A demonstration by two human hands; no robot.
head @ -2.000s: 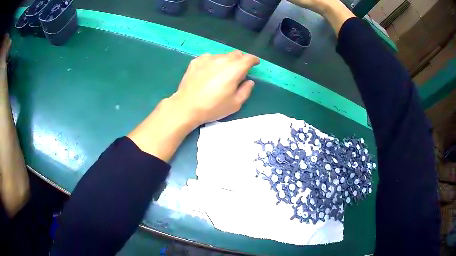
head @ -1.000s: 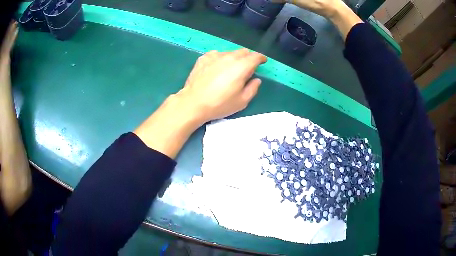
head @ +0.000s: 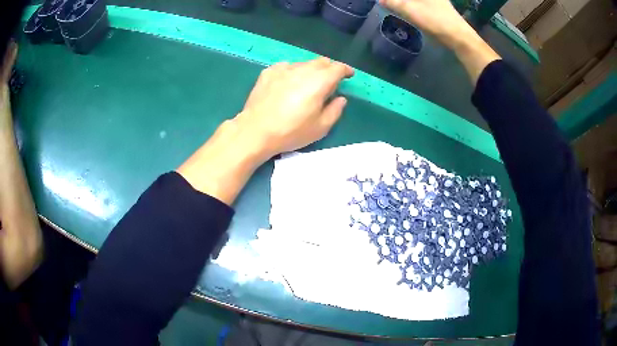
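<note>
My left hand [head: 298, 105] rests over the light green rail [head: 389, 98], fingers curled loosely, with nothing visible in it. My right hand [head: 423, 15] reaches across the rail at the top edge; its fingertips are near the dark housings and partly cut off, so its hold is unclear. A dark rounded-square housing [head: 398, 40] stands open side up just below my right hand. Another housing [head: 347, 15] stands left of it, near the fingertips. A heap of small dark inserts with white spots [head: 440, 223] lies on a white sheet [head: 318, 236] in front of me.
More housings [head: 84, 26] stand at the far left by the rail, and others [head: 298, 5] at the top edge. Another person's forearm [head: 19, 223] is at the left edge. Cartons [head: 575, 40] are at the upper right.
My right hand has moved slightly down and right in the picture, away from the group of housings. The top housing over the neighbouring stack no longer shows. My left hand has barely moved.
</note>
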